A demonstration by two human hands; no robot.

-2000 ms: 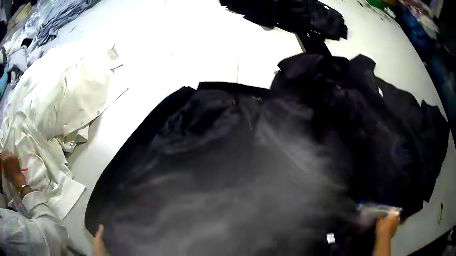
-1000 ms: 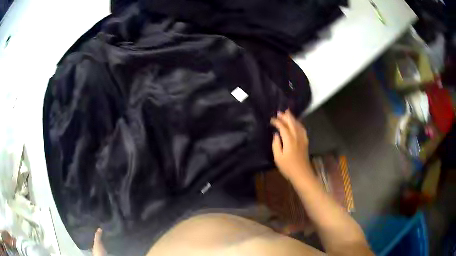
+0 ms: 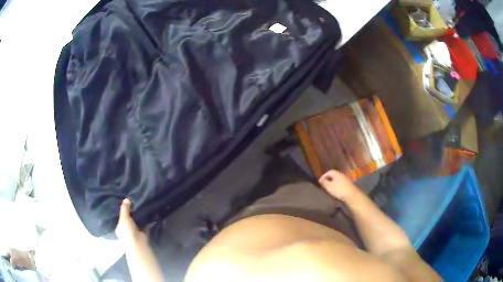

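A dark garment lies spread on the white table with its shiny, wrinkled lining up and a matte dark border around it. A small white label shows near its upper right, and another tag is at the near edge. My left hand grips the garment's near-left corner, thumb on top, fingers hidden beneath. My right hand is away from the garment, fingers curled, at the near edge of a slatted wooden stool; I cannot tell whether it grips the stool.
A blue tub stands at lower right. A large cardboard carton with blue tape stands beyond the stool, with small boxes and red cloth on it. White garments lie at the left. A rounded tan shape fills the bottom middle.
The view has turned down and right, showing more floor, stool and tub. My right hand has left the garment's right side and moved to the stool. My left hand stays at the near-left corner.
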